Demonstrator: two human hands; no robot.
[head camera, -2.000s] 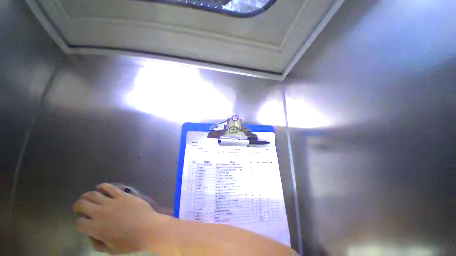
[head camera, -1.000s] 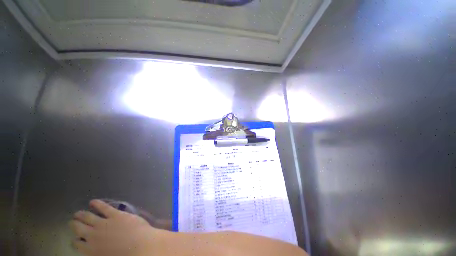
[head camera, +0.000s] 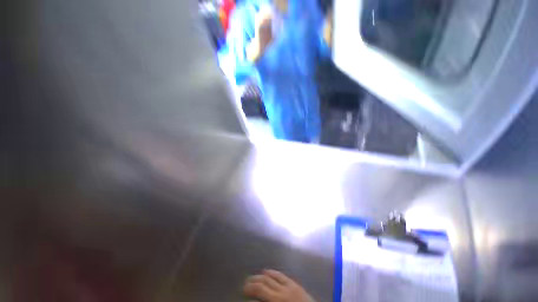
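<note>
A blue clipboard (head camera: 338, 259) lies on the steel floor of the pass box at the lower right, cut off by the bottom edge. It bears a white printed sheet (head camera: 398, 274) under a silver clip, with a dark pen at the clip. My right hand (head camera: 277, 288) shows at the bottom edge, left of the clipboard and apart from it. Only its bent fingers and the back of the hand are in the picture. Whether it holds anything is hidden. The dish is not visible. My left hand is not in view.
Steel walls (head camera: 141, 76) stand on both sides. The far door (head camera: 407, 88) stands open at the upper right, with a rounded window. Beyond the opening is a person in blue clothing (head camera: 292, 76). The left side is blurred.
The view has swung left and up, so the clipboard sits further right and lower. The far door, shut before, is open now. Less of my right hand and forearm shows.
</note>
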